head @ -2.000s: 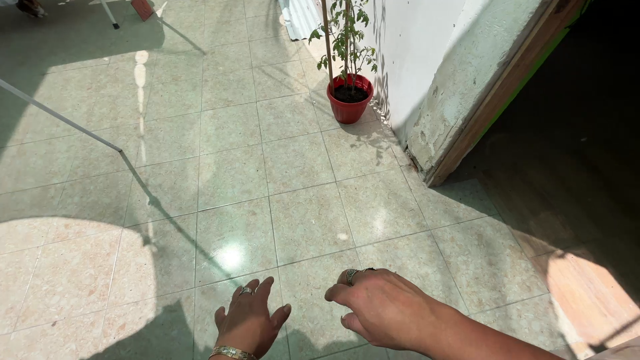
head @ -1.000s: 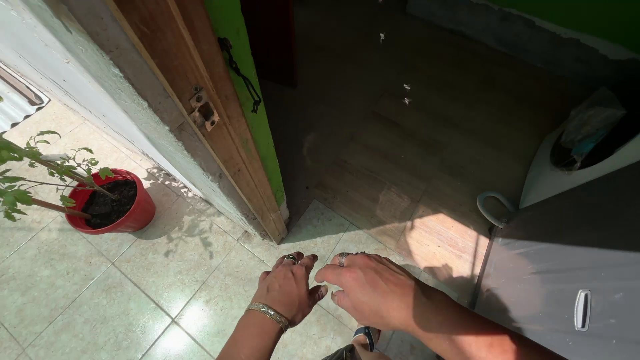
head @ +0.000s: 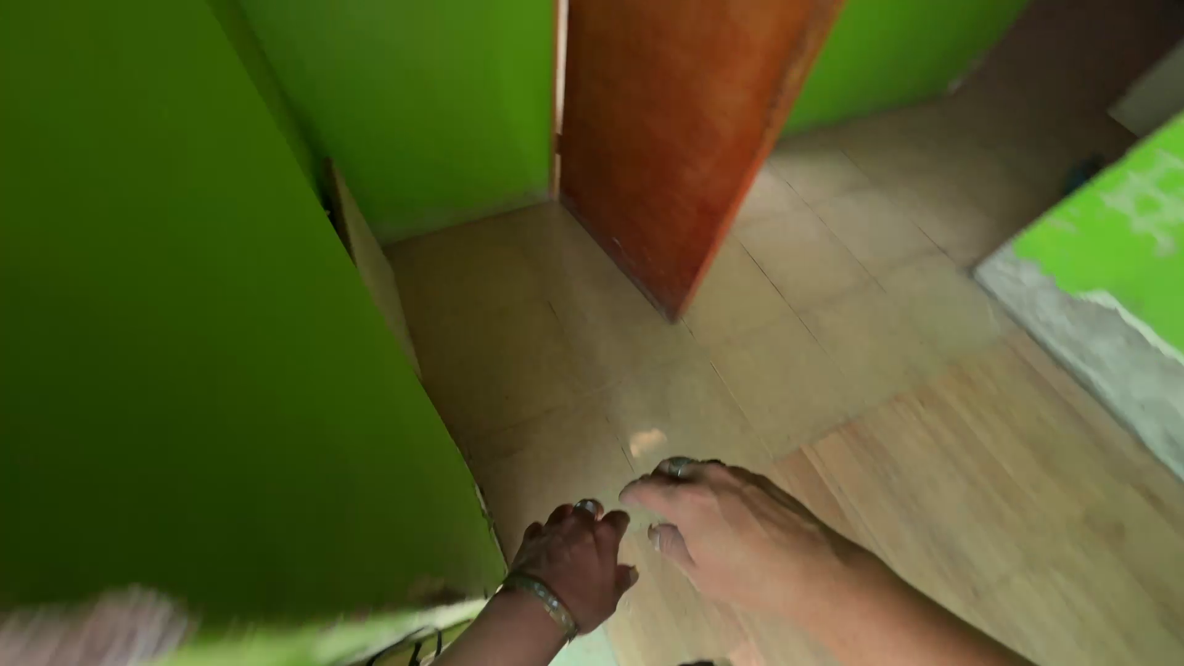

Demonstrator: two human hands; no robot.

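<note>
My left hand [head: 575, 566] hangs over the floor at the bottom middle, a ring on one finger and a bracelet at the wrist. Its fingers are loosely curled and apart, holding nothing. Close to its right is my right hand [head: 717, 527], also ringed, with thumb and fingers parted and nothing between them. The two hands do not touch. Beneath them lies the wood-look floor [head: 934, 490], which meets beige floor tiles [head: 795, 342].
A reddish-brown wooden door [head: 675, 139] stands ajar ahead. A green wall [head: 203, 370] fills the left side. At the right is another green wall [head: 1091, 268] with a bare grey base. A pale board edge [head: 375, 259] shows behind the left wall.
The view has moved from the sunlit tiled area with the potted plant, past the doorway, to the green-walled interior. My hands have come closer together than two seconds ago; both remain without anything in them.
</note>
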